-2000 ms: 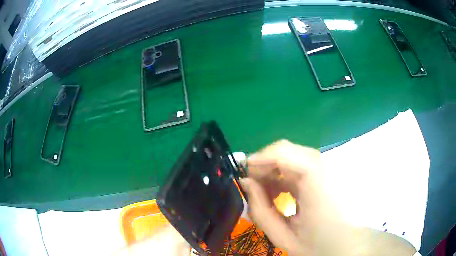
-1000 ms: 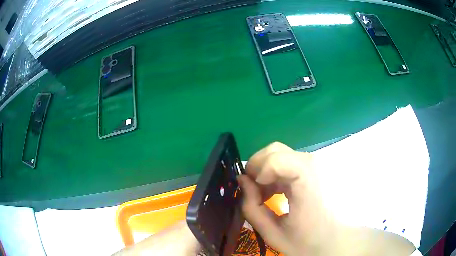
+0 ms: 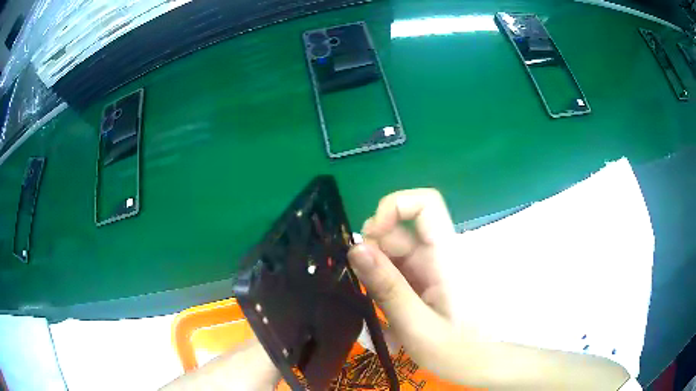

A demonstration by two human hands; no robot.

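A black phone middle frame (image 3: 305, 282) is held tilted above the trays, at the lower middle. My left hand (image 3: 233, 370) grips its lower end; the fingers are mostly hidden behind the frame and cut off by the bottom edge. My right hand (image 3: 404, 260) has thumb and forefinger together at the frame's right side edge. A small white spot shows at those fingertips; whether it is a part or a finger cot I cannot tell. Below, an orange tray (image 3: 439, 382) holds a loose pile of thin dark and copper slivers (image 3: 366, 372).
Several phone frames, one at the upper middle (image 3: 322, 99), lie spaced on the green belt (image 3: 229, 153). Another orange tray (image 3: 182, 336) is at the left of the held frame. A white sheet (image 3: 565, 260) lies at right. A layered stack (image 3: 191, 38) stands beyond the belt.
The frames on the belt have moved left. The held frame has turned to show more of its face. My right fingertips have shifted slightly left and up along its edge.
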